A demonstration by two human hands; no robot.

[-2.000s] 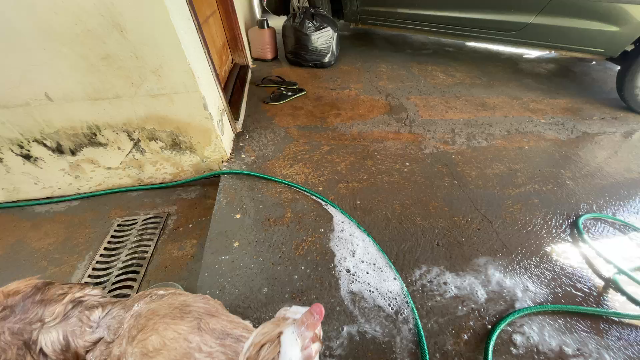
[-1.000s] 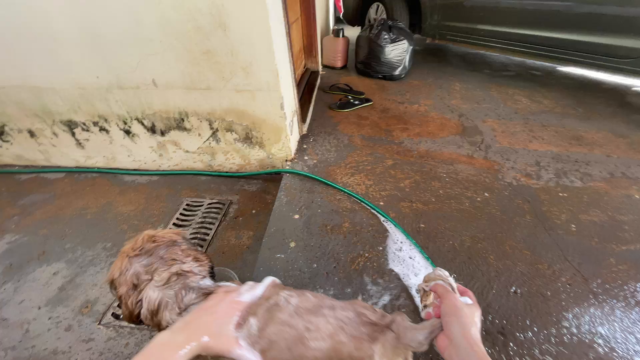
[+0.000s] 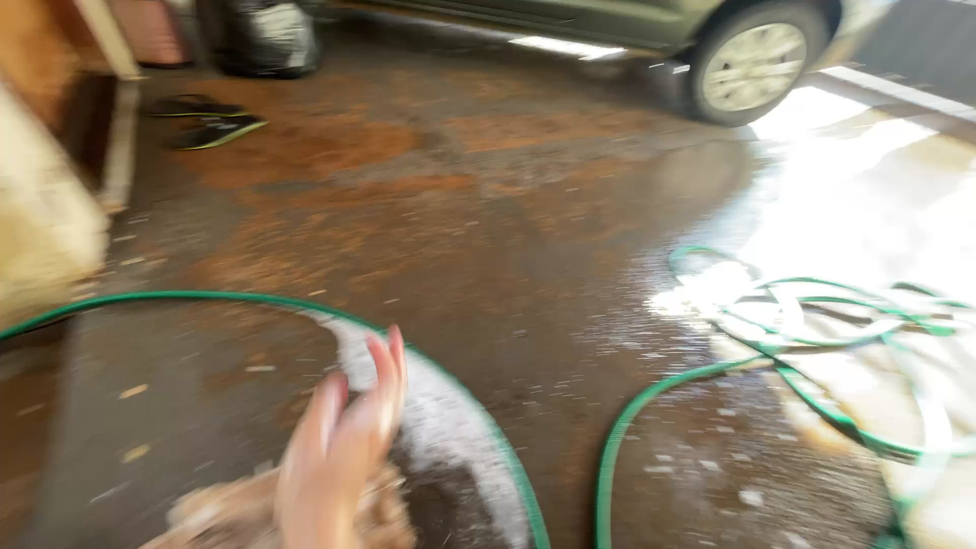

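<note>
My right hand (image 3: 347, 450) is raised at the lower left of centre, blurred, its fingers pointing up and parted, with nothing seen in it. Behind and below it, at the bottom edge, shows part of a dog's wet, light brown coat (image 3: 221, 507); the hand overlaps it, and whether they touch is unclear. The dog's head is out of view. My left hand is not in view. White soap foam (image 3: 450, 419) lies on the wet floor just right of my right hand, along a green garden hose (image 3: 488, 419).
Loops of hose (image 3: 823, 335) lie in bright sunlight at the right. A car's wheel (image 3: 751, 65) stands at the top right. Dark flip-flops (image 3: 210, 130), a black plastic bag (image 3: 267, 38) and a pinkish container (image 3: 152, 30) are near the doorway. A wall corner (image 3: 46, 213) rises at the left.
My right hand has let go of the dog's hind end, where it was one second ago, and its fingers have parted. My left hand has left the picture. The view has swung right.
</note>
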